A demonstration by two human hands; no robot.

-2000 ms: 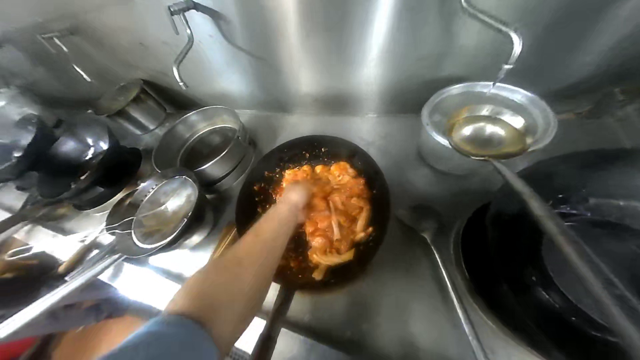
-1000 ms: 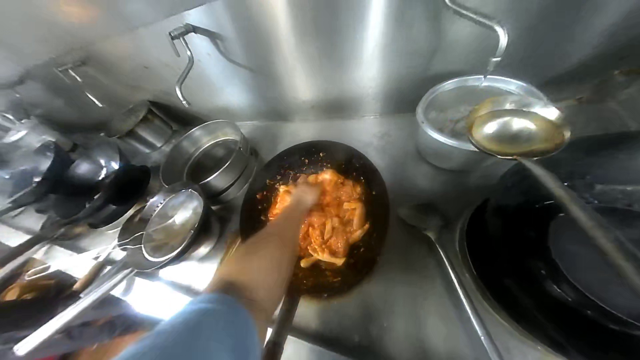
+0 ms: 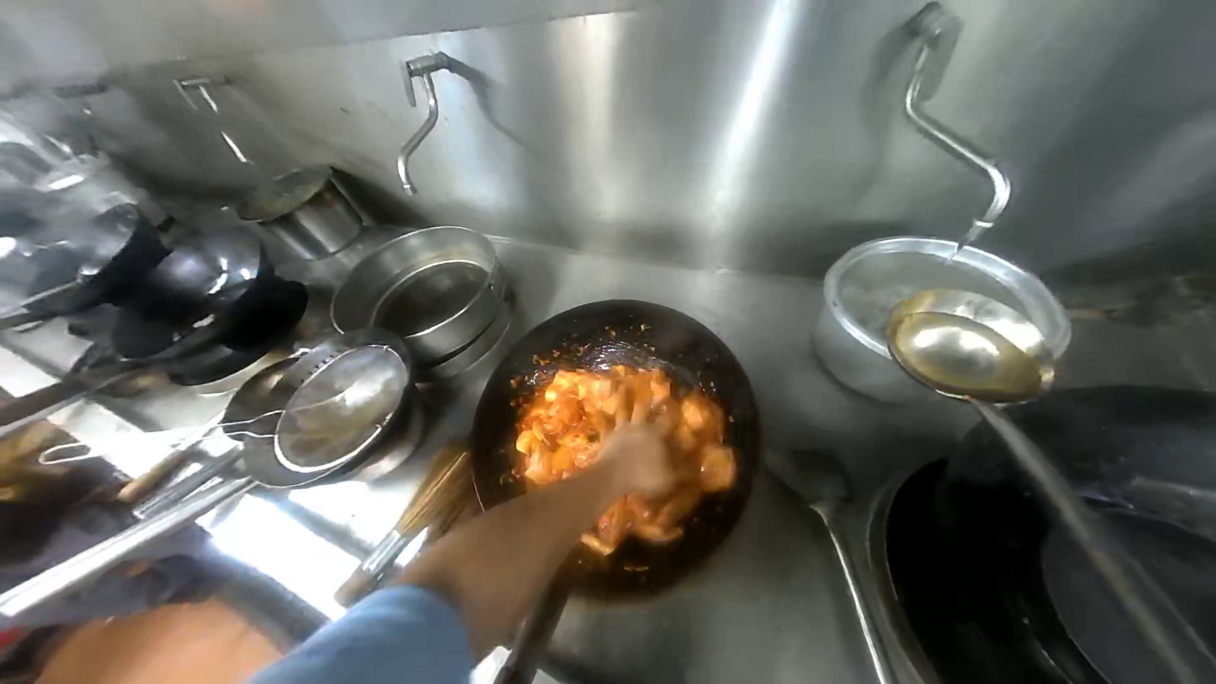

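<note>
My left hand [image 3: 638,458], blurred, is in the food in a round dark pan [image 3: 503,380], its fingers down among the pieces. Its arm, with a blue sleeve, reaches in from the lower left. Orange-red, sauce-coated pieces of food [image 3: 560,427] spread around the fingers; blur hides whether the fingers close on any. The pan's handle [image 3: 534,632] points toward the bottom edge, below my forearm. My right hand is not in view.
A metal ladle [image 3: 969,356] lies over a metal pot [image 3: 841,328] at right. Below are a long-handled utensil [image 3: 855,579] and a black wok [image 3: 936,570]. Left are round metal pans [image 3: 475,332], a strainer [image 3: 342,408], a bristle brush [image 3: 427,503] and dark woks [image 3: 204,275].
My left hand has moved from the upper left part of the food toward its middle and right. The pieces have shifted within the pan.
</note>
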